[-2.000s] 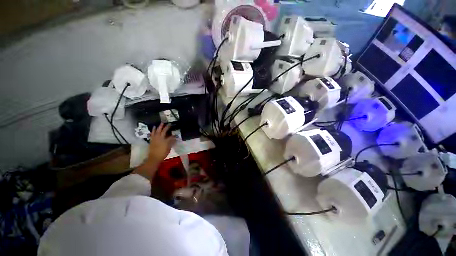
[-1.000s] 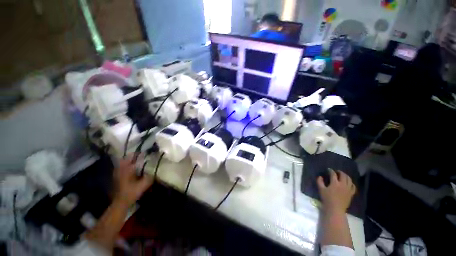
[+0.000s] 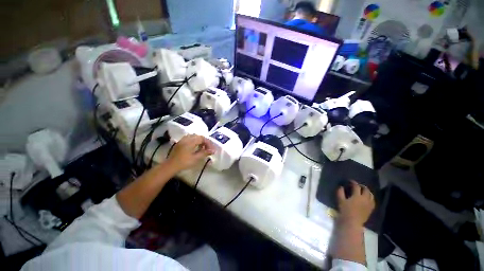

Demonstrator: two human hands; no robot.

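Note:
My left hand [image 3: 188, 151] is over the front row of white security cameras, between the left one [image 3: 187, 123] and the middle one [image 3: 229, 154]. Its fingertips are bunched beside the middle camera's housing; whether they hold anything small cannot be told. The front row's right camera [image 3: 257, 172] stands free of my hands, its black lead running over the table edge. My right hand [image 3: 357, 204] rests on the black computer mouse [image 3: 347, 189], mostly hidden under it, on the black mouse pad [image 3: 330, 177].
More cameras with leads stand behind, before a monitor [image 3: 288, 53] showing tiles. A thin stick [image 3: 310, 191] and small dark piece [image 3: 302, 181] lie left of the pad. Black cables [image 3: 139, 145] hang at left. A person in blue [image 3: 303, 20] is behind the monitor.
The view has swung right from the left-hand bench. My left hand has moved from there to the cable bundle, then right to the front cameras. My right hand stays on the mouse since one second ago.

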